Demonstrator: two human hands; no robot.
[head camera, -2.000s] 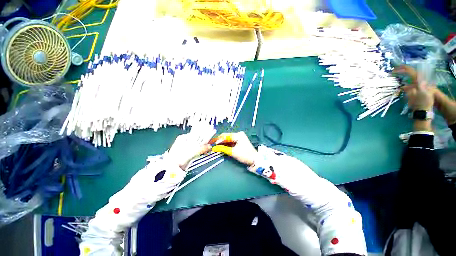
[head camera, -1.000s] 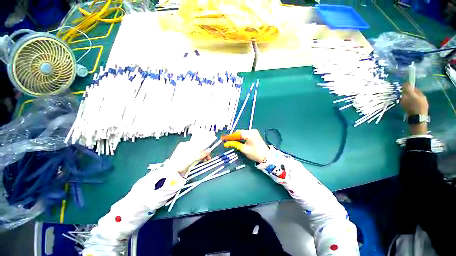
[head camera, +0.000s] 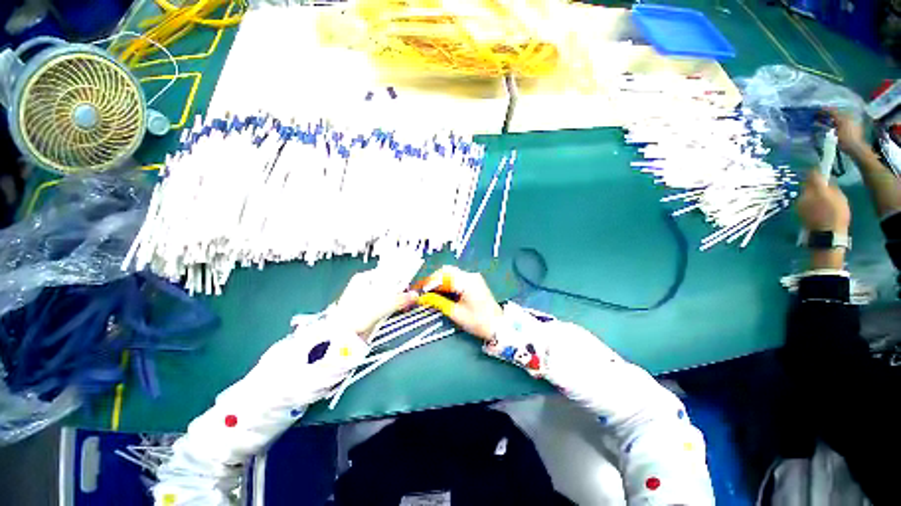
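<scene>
My left hand (head camera: 380, 299) is at the front of the green bench, closed around one end of a white stick. My right hand (head camera: 460, 300), with orange-yellow finger covers, meets it fingertip to fingertip at that stick end. The pinched tip is small and partly hidden by the fingers. A loose fan of white sticks (head camera: 403, 346) lies under the hands. A long dark-blue strip (head camera: 632, 303) curls on the green mat to the right. A dense row of blue-banded white sticks (head camera: 306, 198) lies beyond my left hand.
Two loose sticks (head camera: 504, 203) lie right of the row. A stick pile (head camera: 706, 158) is upper right, near another person's hands (head camera: 823, 210). A fan (head camera: 84, 114) stands upper left. Blue strips in clear plastic (head camera: 89, 331) lie left. Yellow strips (head camera: 464, 44) and a blue tray (head camera: 682, 32) are at the back.
My right hand has moved left and slightly down, and its fingertips now meet my left hand's. The other person's second hand has come into view at the right.
</scene>
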